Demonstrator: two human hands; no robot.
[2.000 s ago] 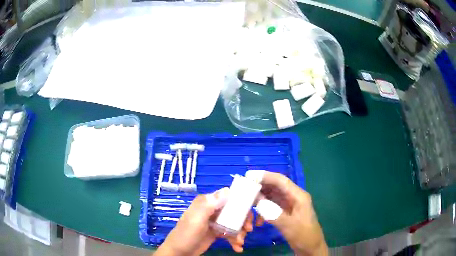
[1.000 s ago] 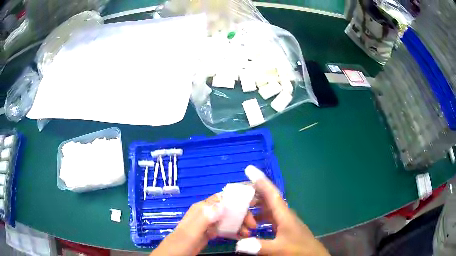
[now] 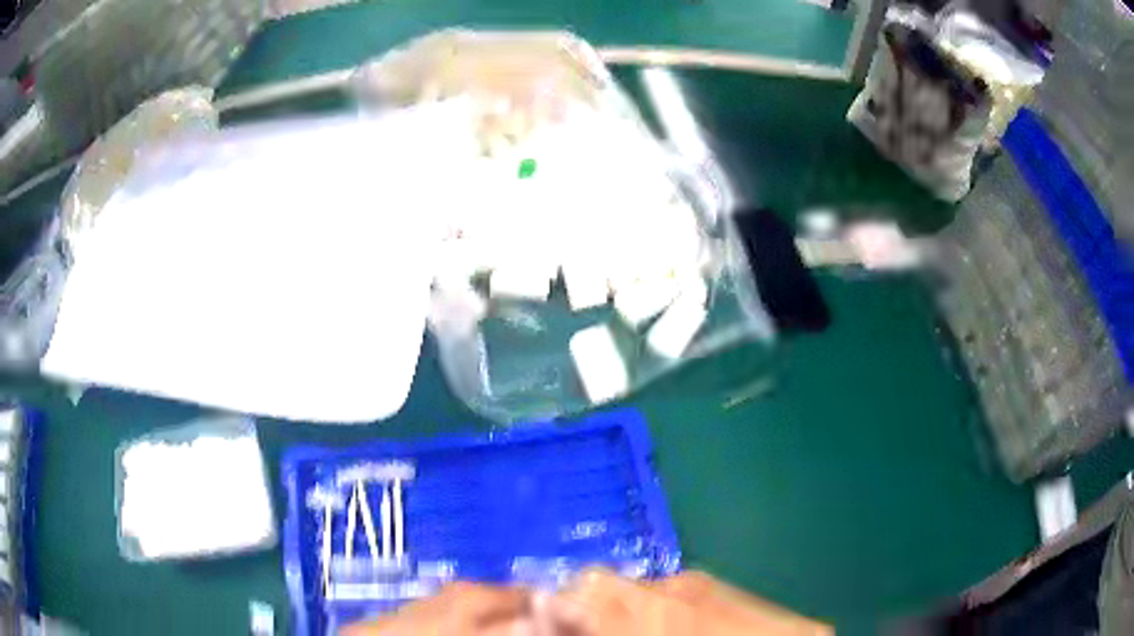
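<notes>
My left hand [image 3: 454, 609] and my right hand [image 3: 684, 604] are close together at the bottom edge, over the front of the blue plastic tray [image 3: 522, 491]. Both are blurred and cut off by the picture's edge. Only their backs show, so whatever lies between or under them is hidden. White rod parts [image 3: 361, 522] lie grouped at the tray's left end.
A clear tub of white parts [image 3: 195, 491] stands left of the tray, with a small white fitting [image 3: 261, 617] below it. Behind are a white sheet [image 3: 249, 261] and a large clear bag of white blocks [image 3: 601, 363]. Stacked clear trays [image 3: 1007, 336] and a dark phone [image 3: 781, 270] are right.
The view has tilted up, so the tray and tub sit lower. My hands have dropped to the bottom edge, and the white housing seen between them earlier is out of sight.
</notes>
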